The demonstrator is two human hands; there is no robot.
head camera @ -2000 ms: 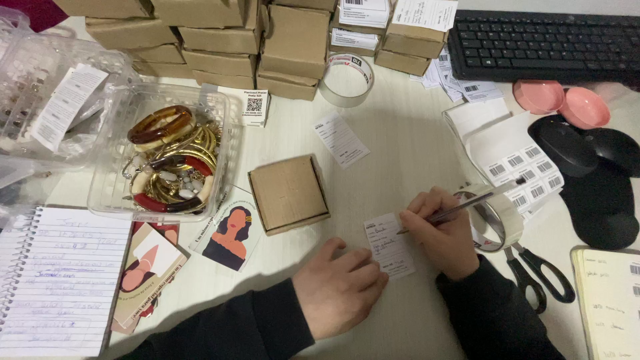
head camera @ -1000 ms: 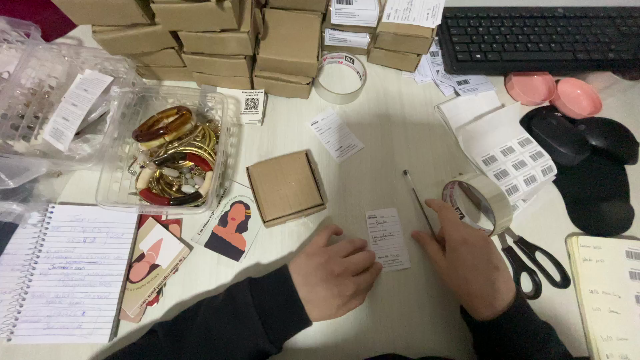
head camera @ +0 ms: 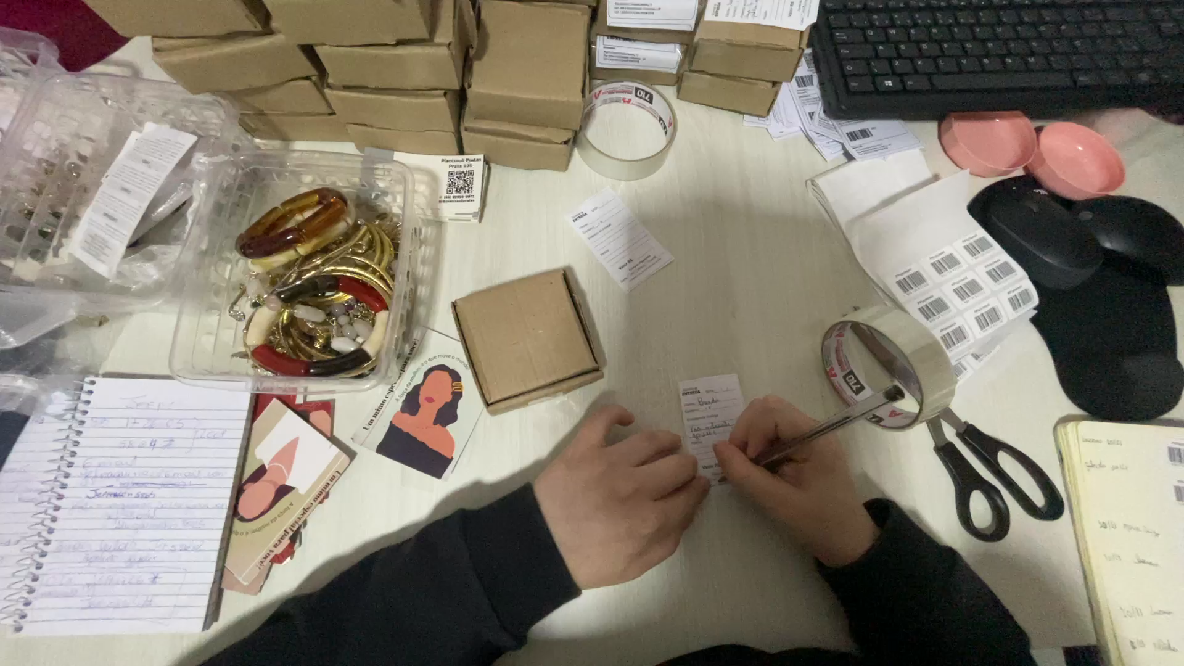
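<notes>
My right hand (head camera: 800,476) grips a ballpoint pen (head camera: 828,427), with its fingertips at the right edge of a small paper slip (head camera: 710,407) bearing print and handwriting. The pen's tip is hidden by the fingers. My left hand (head camera: 624,495) rests at the slip's lower left, fingers curled, apparently holding nothing. Up and left of it lies a closed cardboard box (head camera: 527,339). A second slip (head camera: 619,240) with writing lies beyond the hands. To the right, a roll of clear tape (head camera: 930,361) stands tilted by black-handled scissors (head camera: 980,472).
Cardboard boxes (head camera: 525,65) are stacked at the back, near another tape roll (head camera: 627,166). A clear plastic container (head camera: 190,356) of bangles, illustrated cards (head camera: 421,416) and a spiral notebook (head camera: 139,518) lie left. Barcode labels (head camera: 962,287), a keyboard (head camera: 999,55) and a mouse (head camera: 1036,231) lie right.
One second ago the pen pointed up and left beside the slip; now its rear end points up and right. The fingers of my right hand have moved onto the slip's right edge.
</notes>
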